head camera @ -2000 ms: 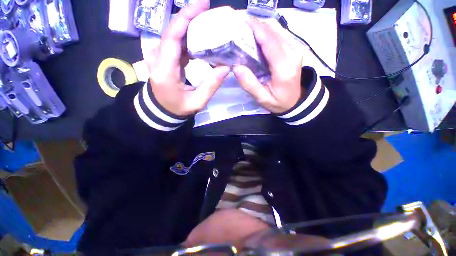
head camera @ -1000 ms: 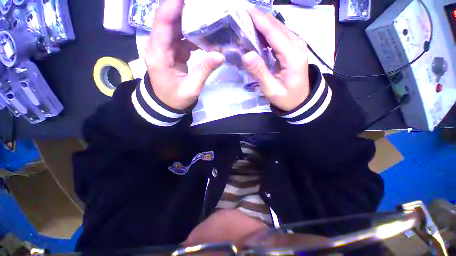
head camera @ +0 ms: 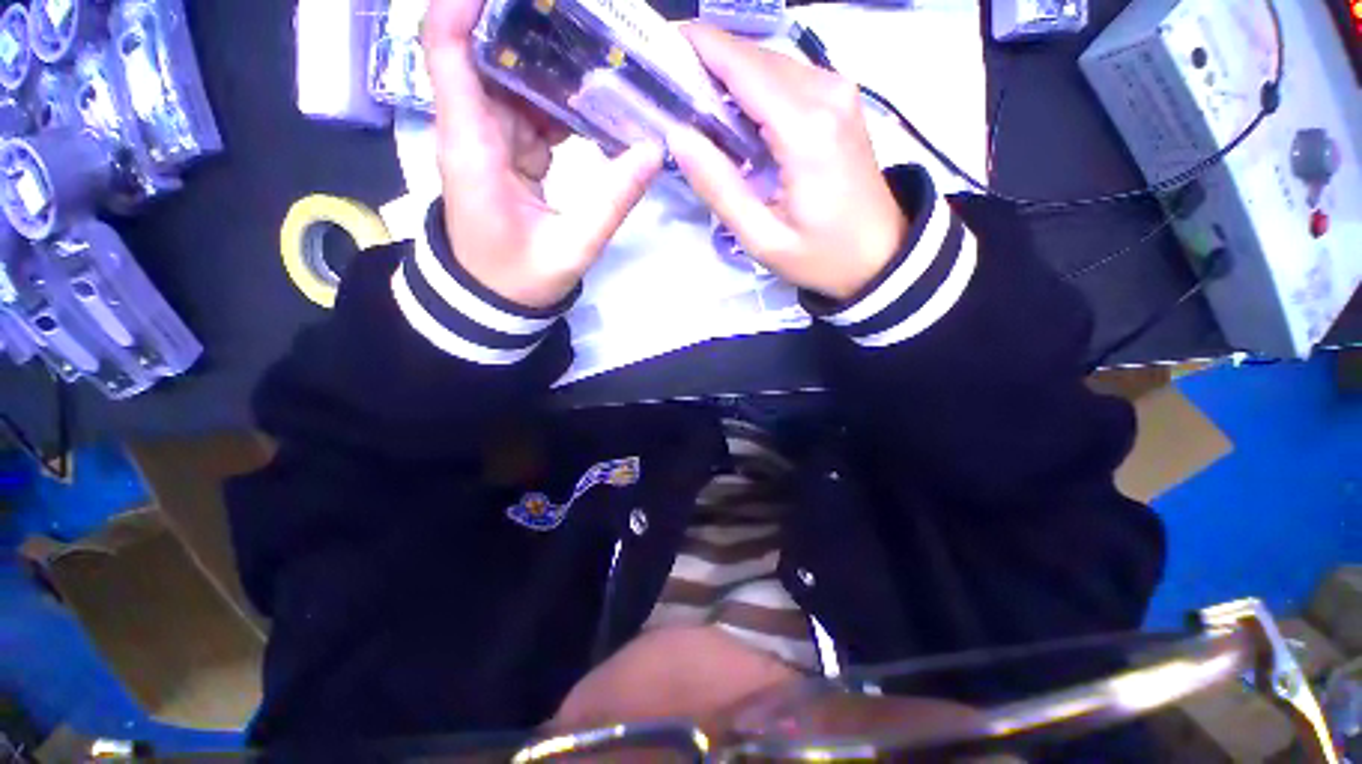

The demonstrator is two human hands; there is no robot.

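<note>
My left hand (head camera: 515,194) and my right hand (head camera: 799,164) hold a small boxy appliance unit (head camera: 624,72) between them, near the top edge of the picture. Its dark face with small yellowish spots shows, with a pale side above it. It is tilted, running from upper left to lower right. My fingers are along its ends and both thumbs press on its lower side. Its upper part is cut off by the picture's edge. White sheets (head camera: 642,306) lie under my hands.
A yellow tape roll (head camera: 306,246) lies left of the paper. Pale units (head camera: 97,291) crowd the far left, and more (head camera: 341,60) stand at the back. A meter box (head camera: 1247,179) with cords (head camera: 1031,200) stands at right. Open cardboard (head camera: 150,612) lies on the blue floor below.
The unit has been turned so its dark face with yellowish spots shows instead of the bright pale face. Both hands have shifted slightly with it. The view has moved slightly.
</note>
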